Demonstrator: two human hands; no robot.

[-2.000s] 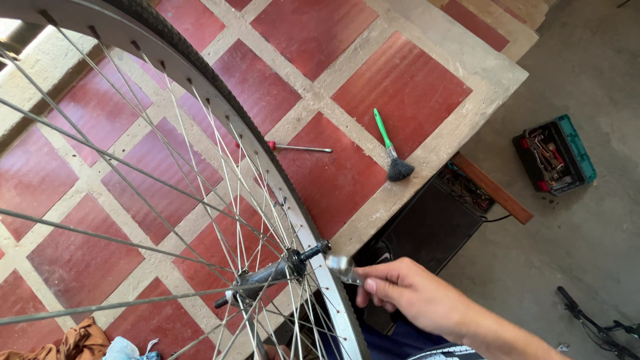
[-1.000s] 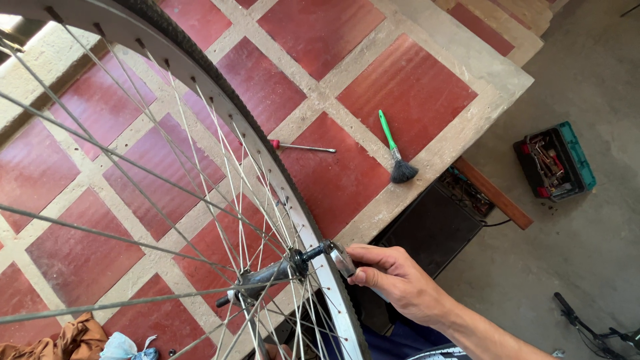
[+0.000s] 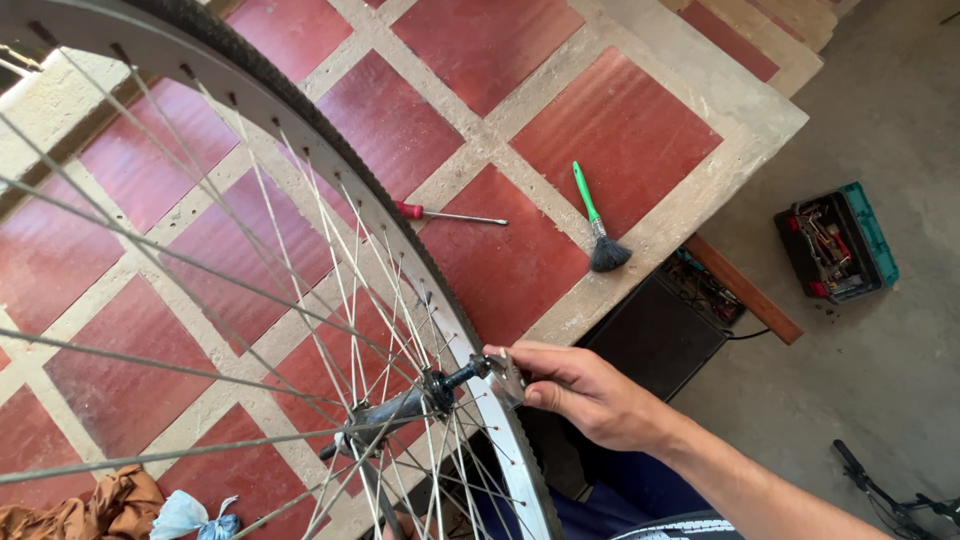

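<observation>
A spoked bicycle wheel [image 3: 491, 420] stands over the tiled table, its black hub [image 3: 390, 415] low in the view. My right hand [image 3: 592, 390] pinches a metal wrench [image 3: 508, 380] at the near end of the hub axle [image 3: 469, 369]; its jaw lies at the axle nut. My left hand [image 3: 405, 525] is mostly hidden behind the spokes at the bottom edge, close to a metal tool handle [image 3: 381, 499] that reaches up to the far end of the hub. Whether its fingers close on that handle cannot be told.
On the tiled table [image 3: 480, 135] lie a red-handled screwdriver [image 3: 465, 218] and a green-handled brush [image 3: 592, 210]. A brown cloth [image 3: 112, 502] and a knotted plastic bag [image 3: 184, 517] lie lower left. An open toolbox [image 3: 832, 244] and part of a bicycle [image 3: 885, 495] are on the floor at right.
My right hand has brought the wrench from beside the axle end onto it, and the wrench has turned between the frames. The wheel, brush and screwdriver have stayed in place.
</observation>
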